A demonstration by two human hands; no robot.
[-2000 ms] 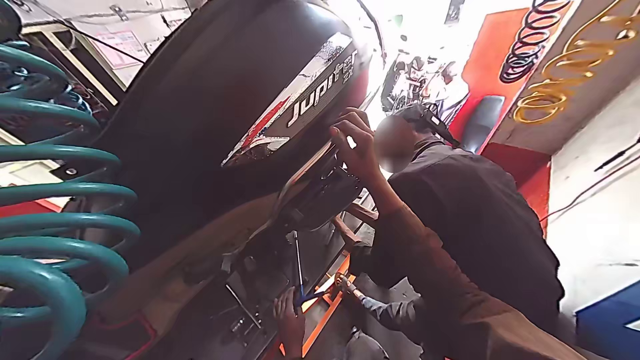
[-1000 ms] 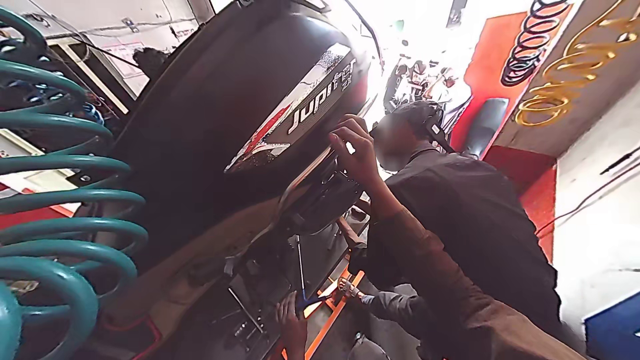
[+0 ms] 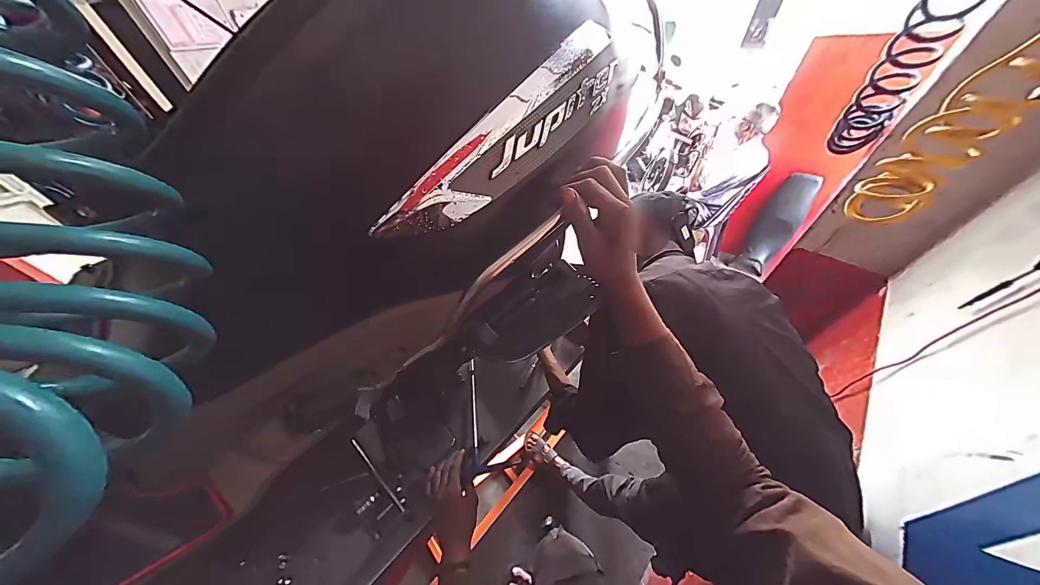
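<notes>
My right hand [image 3: 601, 215] is raised, its curled fingers at the lower edge of a dark motorcycle side panel [image 3: 520, 138] that bears a red and white decal. Whether it grips the edge is unclear. Low in the view, my left hand [image 3: 453, 496] lies against a blue-handled tool [image 3: 474, 461] with a long metal rod rising from it; its grip is not clear. A co-worker's hand [image 3: 536, 447] is just right of the tool. Several small metal parts [image 3: 378, 500] and a thin rod [image 3: 375, 471] lie left of my left hand, on a dark surface.
A co-worker in dark clothes [image 3: 731, 349] leans in close on the right. Thick teal coils [image 3: 106, 325] fill the left side. An orange frame [image 3: 508, 500] stands below. Black [image 3: 886, 81] and yellow [image 3: 918, 154] coiled hoses hang at upper right. A person in white [image 3: 735, 158] is farther back.
</notes>
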